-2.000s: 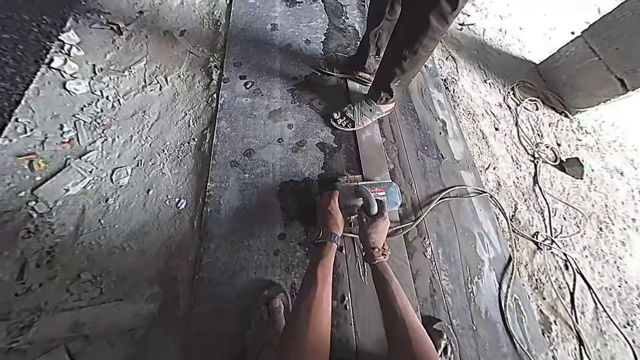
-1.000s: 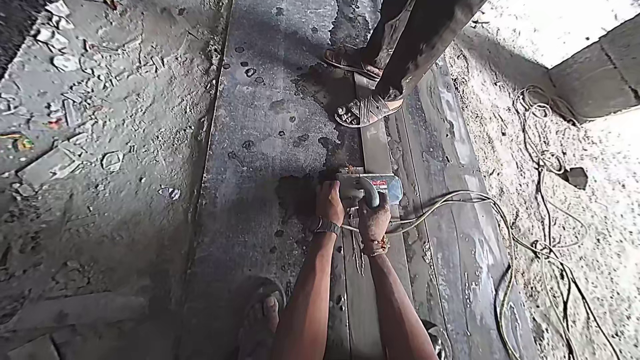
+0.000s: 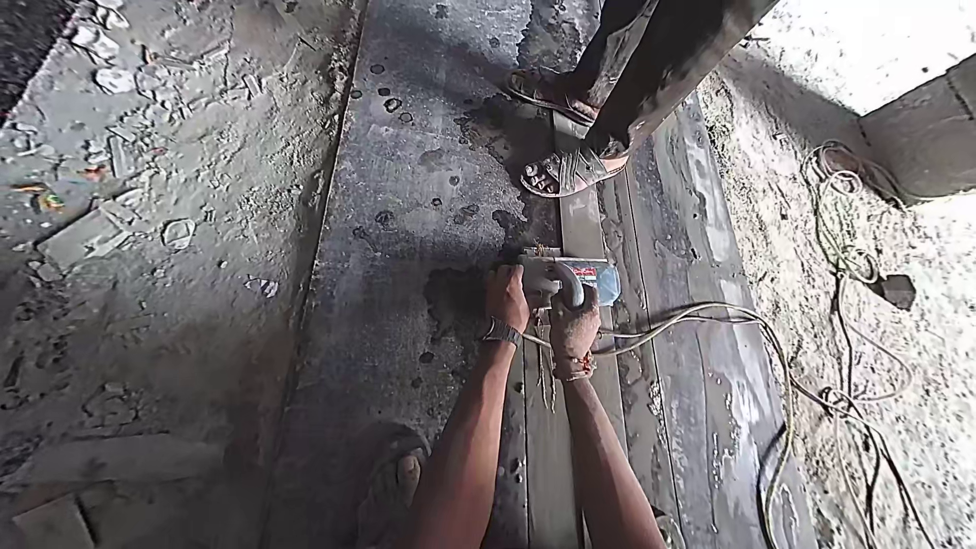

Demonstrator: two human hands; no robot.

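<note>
A corded handheld power saw (image 3: 602,280), its body blue and grey with a curved grey handle, lies across a narrow stone strip (image 3: 583,225) near the middle of the view. My left hand (image 3: 506,299), with a wristwatch above it, grips the tool's left side. Wrapped around its handle is my right hand (image 3: 576,329), which has red and pale threads at the wrist. The blade cannot be made out. Just beyond the tool, another person's sandaled foot (image 3: 572,169) rests on the strip, and the other sandaled foot (image 3: 553,93) stands farther away.
Dark stone slabs (image 3: 396,229) with wet patches lie beneath. A power cable (image 3: 709,311) runs right from the tool to tangled cords (image 3: 846,400) on pale ground. Broken chips and debris (image 3: 84,236) cover the ground at left. A block (image 3: 926,133) stands at upper right.
</note>
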